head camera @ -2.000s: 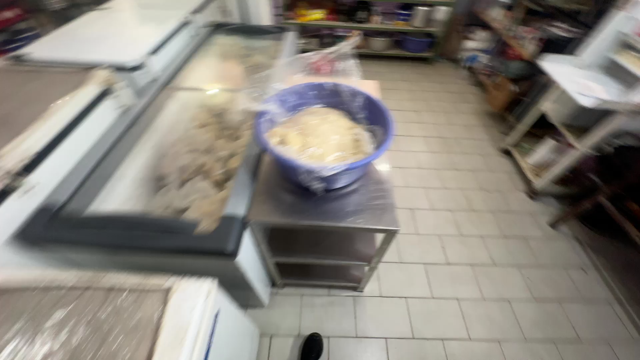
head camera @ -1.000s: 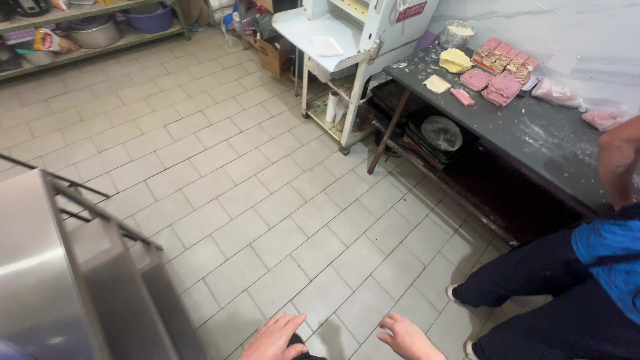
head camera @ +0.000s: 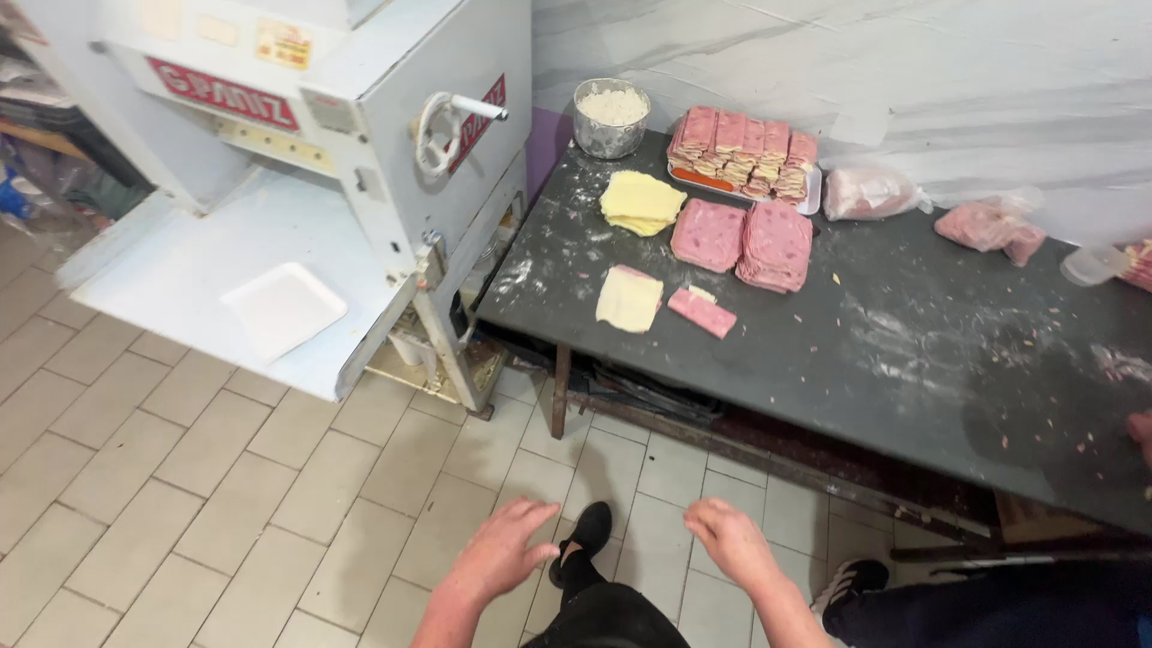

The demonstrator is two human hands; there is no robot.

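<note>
Both my left hand (head camera: 508, 544) and my right hand (head camera: 731, 538) hang in the air above the tiled floor, fingers apart, touching nothing. Beyond them, on a dark floured worktable (head camera: 864, 360), a cheese slice (head camera: 629, 300) lies over a pink meat slice. Beside it is a folded pink meat slice (head camera: 703, 312) with a bit of cheese. Behind are a stack of cheese slices (head camera: 641, 203) and two stacks of sliced meat (head camera: 709, 235), (head camera: 775, 247). A tray of layered meat and cheese pieces (head camera: 743, 149) stands near the wall.
A metal pot of flour (head camera: 612, 117) and bagged meat (head camera: 871, 193) stand along the wall. At left is a white dough-sheeting machine (head camera: 396, 135) with a handwheel; its shelf bears a white foam tray (head camera: 285, 310). A co-worker's leg and shoe (head camera: 853, 585) are at lower right.
The view has swung from a freezer and a blue basin to the worktable, which is now nearer. Both my hands, out of view at first, are in front of me.
</note>
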